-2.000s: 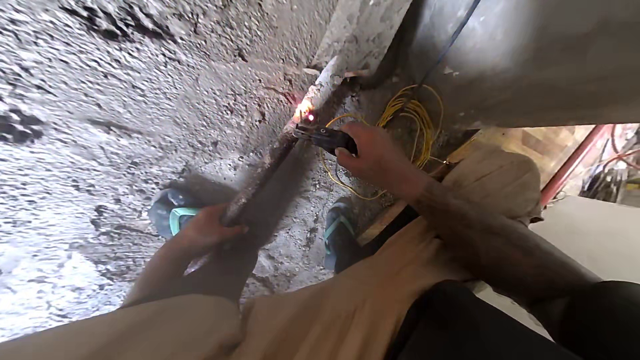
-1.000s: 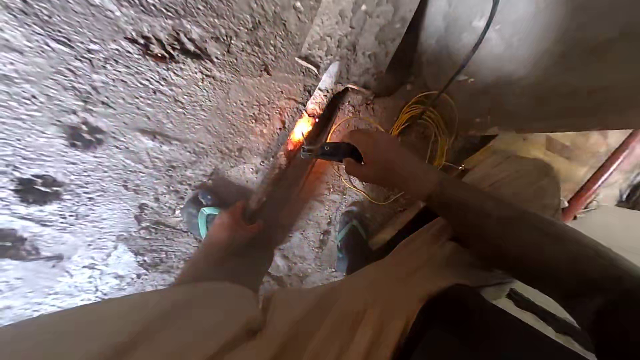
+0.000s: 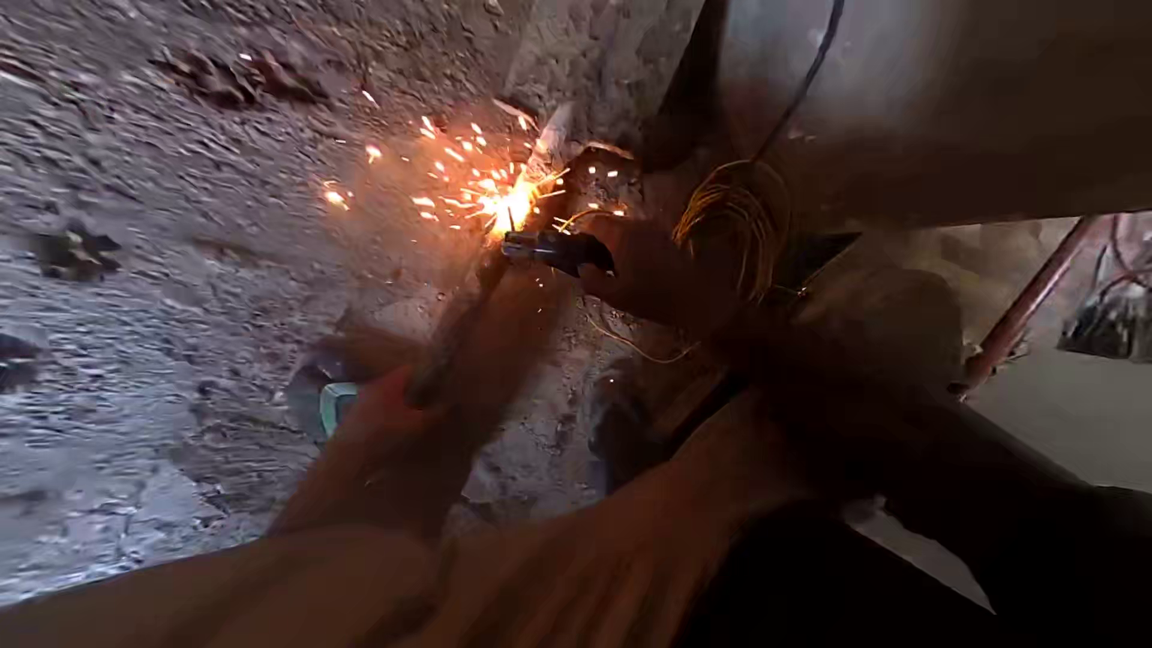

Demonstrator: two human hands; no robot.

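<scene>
My left hand (image 3: 391, 405) grips the near end of a long metal bar (image 3: 463, 324) that slants up and away over the rough ground. My right hand (image 3: 643, 270) is closed around the dark handle of a welding electrode holder (image 3: 544, 249), whose jaws point left over the bar. Just beyond the jaws, a bright arc (image 3: 513, 202) burns on the bar and throws orange sparks up and to the left. Glare and deep shadow hide the exact contact point and the fingers' details.
A coil of thin yellow wire (image 3: 733, 216) lies right of my right hand, below a dark cable (image 3: 814, 67). A smooth grey surface (image 3: 945, 117) fills the upper right. A red pipe (image 3: 1035, 301) slants at the right. My shoes (image 3: 335, 405) are on the rough ground (image 3: 225, 342).
The glowing spot on the bar has become a bright arc with flying sparks, and the surroundings look darker. Both hands keep their holds.
</scene>
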